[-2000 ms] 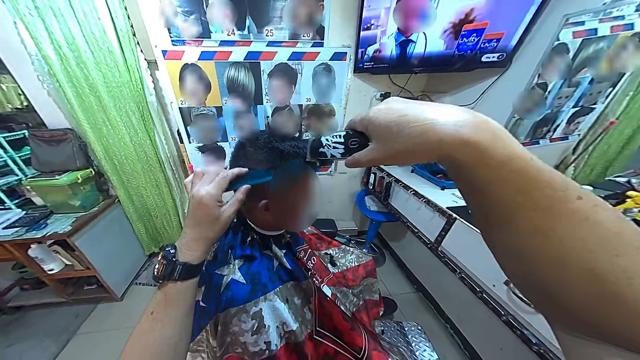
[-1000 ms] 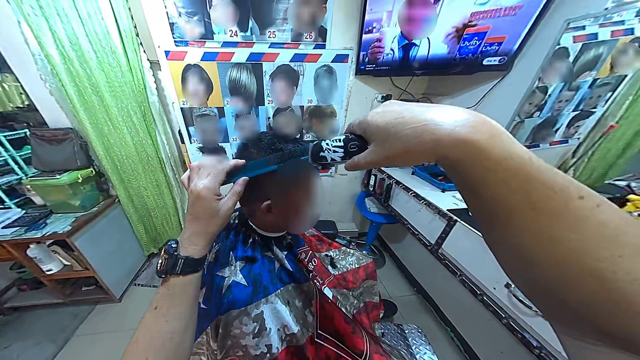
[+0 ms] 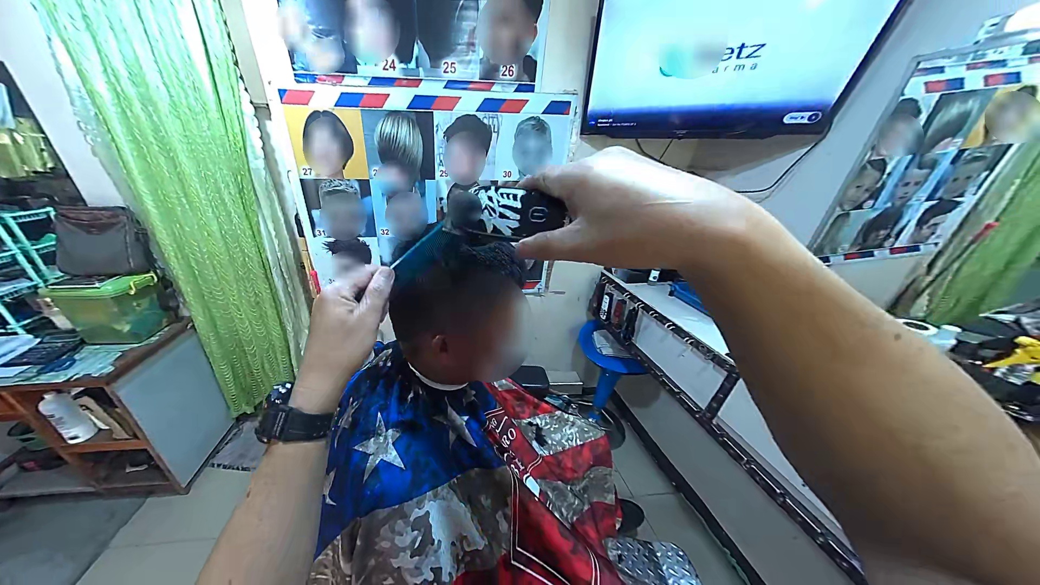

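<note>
A seated person's head (image 3: 455, 317) with short dark hair is at the centre, above a barber's cape (image 3: 422, 487) with stars, red parts and camouflage patches. My left hand (image 3: 349, 325), a black watch on its wrist, pinches one end of a blue comb (image 3: 426, 252), which slants up over the top of the hair. From the right, my right hand (image 3: 617, 207) grips a black hair clipper (image 3: 520, 213) with white markings. The clipper's head end is close to the comb's upper end, just above the hair; whether they touch I cannot tell.
A white counter (image 3: 691, 325) runs along the right, with a blue stool (image 3: 605, 357) beside its far end. At the left are a green curtain (image 3: 179, 203) and a wooden cabinet (image 3: 162, 398) bearing a green plastic box (image 3: 110, 309). A haircut poster (image 3: 422, 101) and a television (image 3: 715, 65) are ahead.
The comb has gone from lying nearly level against the hair to slanting upward above it. My right hand has lifted slightly with the clipper. The television picture has changed.
</note>
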